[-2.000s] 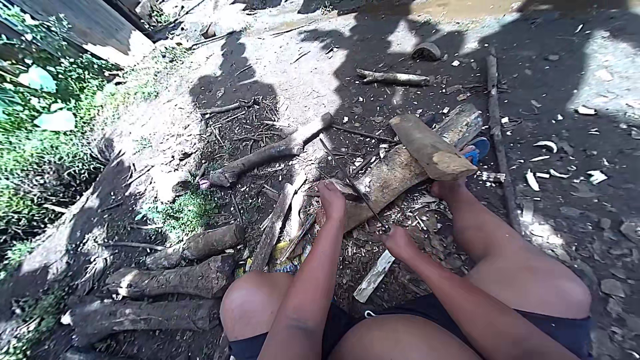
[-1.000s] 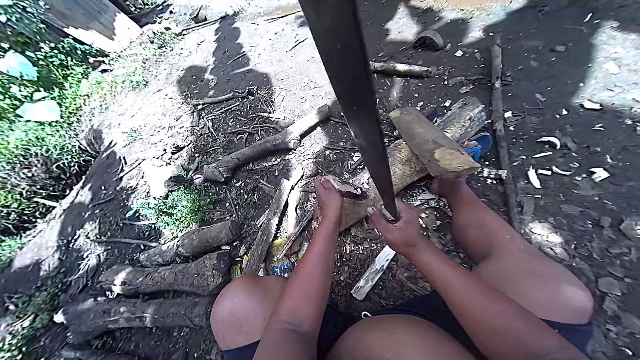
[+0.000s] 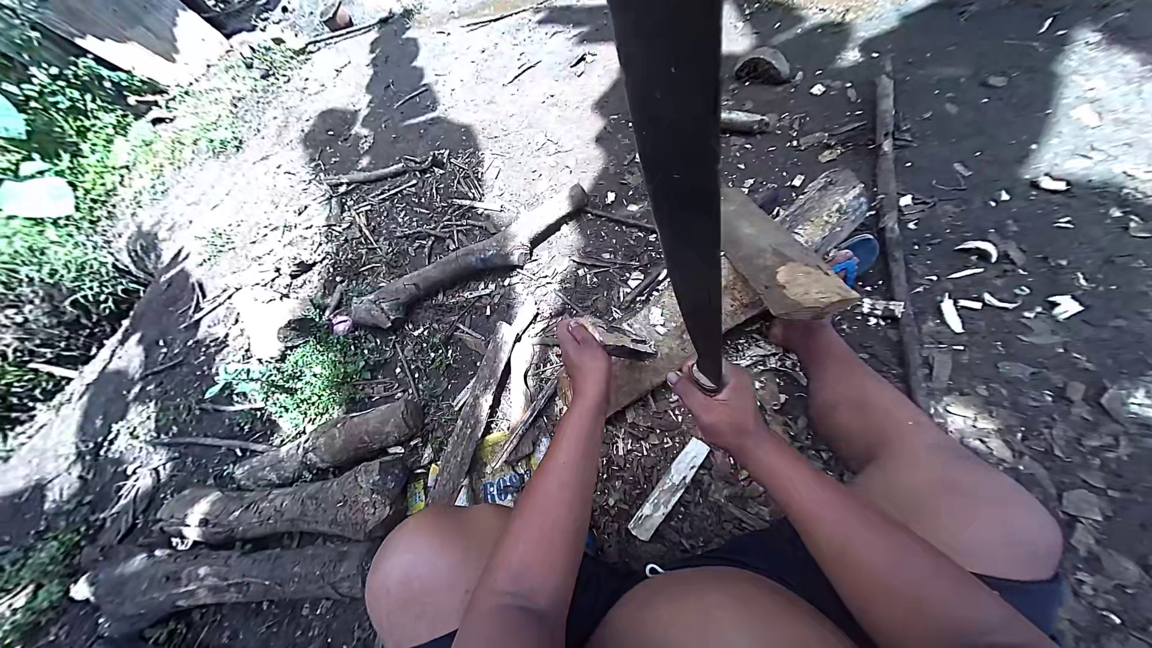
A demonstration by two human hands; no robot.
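My right hand [image 3: 720, 405] grips the handle of a machete [image 3: 679, 153], whose dark, broad blade points up toward the camera. To its left, my left hand [image 3: 585, 360] is closed on a short split piece of wood [image 3: 616, 342]. That piece lies over or against a thick log [image 3: 648, 369] on the ground between my legs; whether they touch is hard to tell. A cut wooden block [image 3: 787, 261] rests across the log, near my foot in a blue-strapped sandal [image 3: 855, 259]. The blade hides part of the log and block.
Several cut logs [image 3: 288, 504] lie at the lower left. A forked branch [image 3: 468, 265] lies ahead, and a long stick [image 3: 891, 225] runs along the right. Split strips [image 3: 477, 414] and a pale piece [image 3: 669, 489] are near my knees. Wood chips [image 3: 951, 313] litter the dirt; plants [image 3: 63, 270] grow left.
The machete was low between my hands two seconds ago; its blade has been raised toward the camera. My left hand stays by the log with the wood piece.
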